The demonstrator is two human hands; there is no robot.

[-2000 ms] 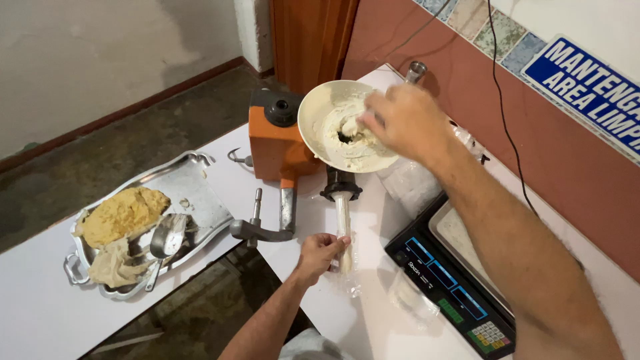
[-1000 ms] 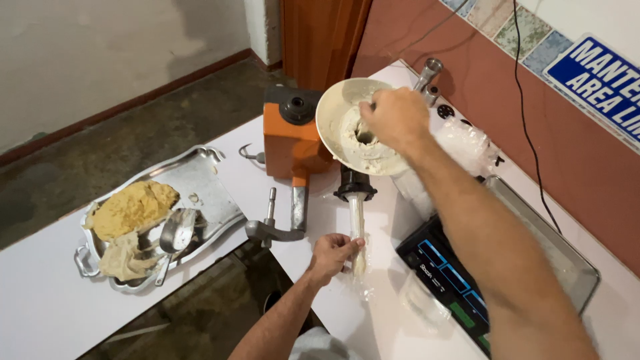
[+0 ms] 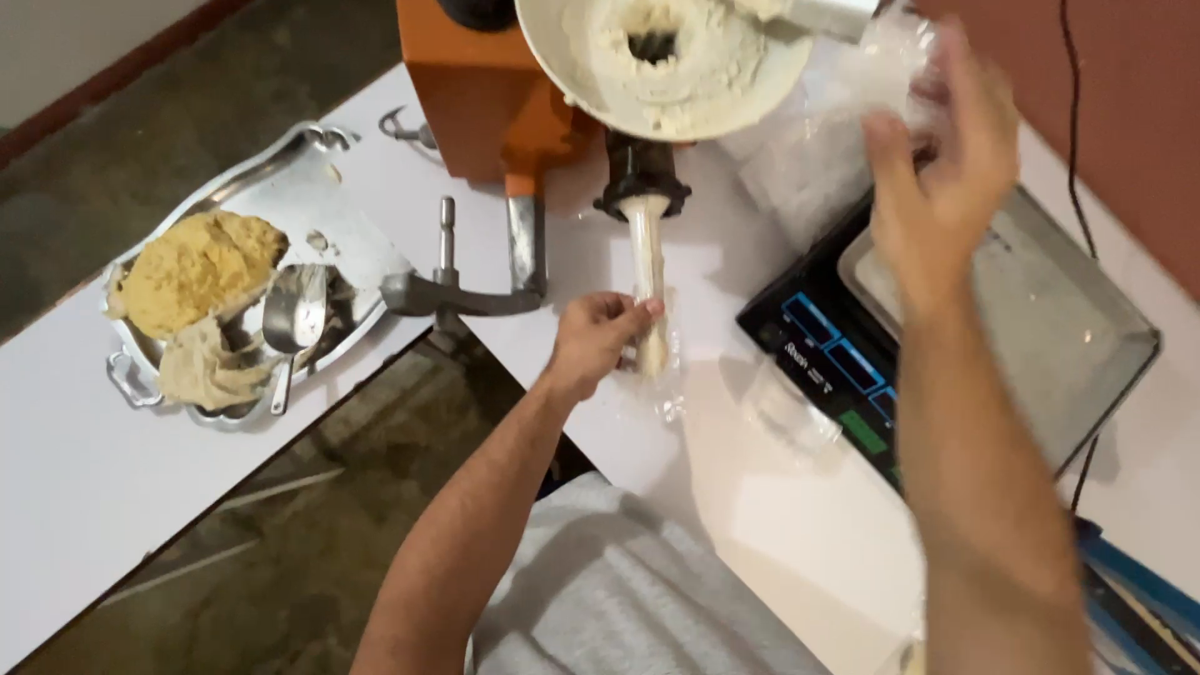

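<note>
My left hand (image 3: 607, 339) grips a narrow clear plastic bag filled with pale dough (image 3: 647, 253), which hangs from the black nozzle (image 3: 642, 183) of an orange machine (image 3: 487, 103). Above the nozzle sits a cream bowl-shaped hopper (image 3: 675, 117) with white dough smeared around its dark central hole. My right hand (image 3: 937, 159), blurred, is to the right of the hopper with thumb and fingers apart, beside crumpled clear plastic (image 3: 881, 84). Whether it touches the plastic I cannot tell. A pale utensil (image 3: 825, 14) lies across the hopper's upper right, cut by the frame edge.
A silver tray (image 3: 361, 220) at left bears yellow dough (image 3: 202, 267), paler dough (image 3: 211, 366) and a metal spoon (image 3: 295, 309). The machine's crank handle (image 3: 459, 298) juts over the table edge. A black digital scale (image 3: 825, 347) with a metal pan (image 3: 1041, 319) stands at right.
My right hand has left the inside of the hopper and moved right, beside the plastic. My left hand remains at the filled bag. The view has shifted downward and closer.
</note>
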